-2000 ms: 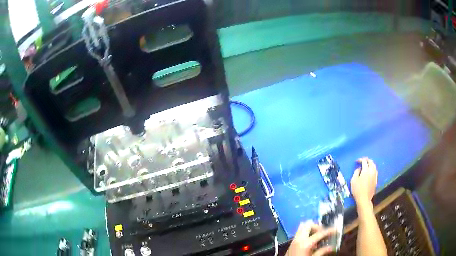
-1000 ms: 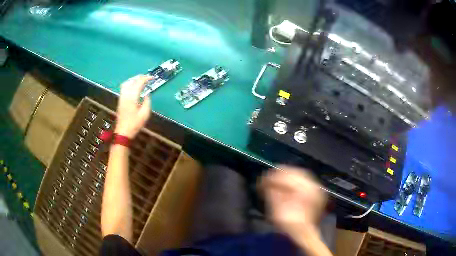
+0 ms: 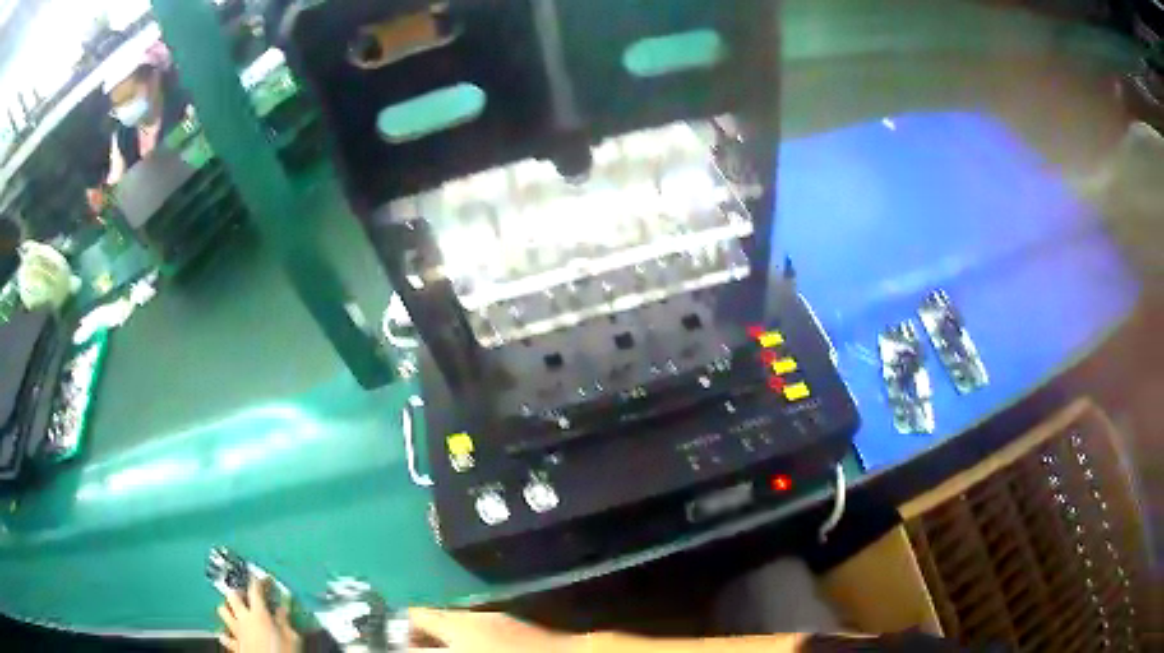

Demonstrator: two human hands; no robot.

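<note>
My left hand (image 3: 259, 620) is at the lower left, its fingers on the lower end of a narrow circuit board (image 3: 226, 569) at the green mat's front edge. A second circuit board (image 3: 354, 610), blurred, is just to its right. My right forearm crosses the bottom edge from the right; my right hand (image 3: 440, 629) is blurred and partly cut off beside that board, its grip unclear. The black test fixture (image 3: 613, 466) stands in the centre, its slotted plate upright and its clear press plate (image 3: 600, 268) above the bed, which shows no boards.
Two circuit boards (image 3: 906, 379) lie side by side on the blue mat (image 3: 1021, 242). A partitioned carton (image 3: 1008, 549) is below the bench edge at the right. A green post (image 3: 275, 204) rises left of the fixture. A masked person (image 3: 134, 121) is at the far left.
The view has swung back to the fixture. My right hand has moved left across the front to the boards on the green mat. Both boards at the right now lie released on the blue mat.
</note>
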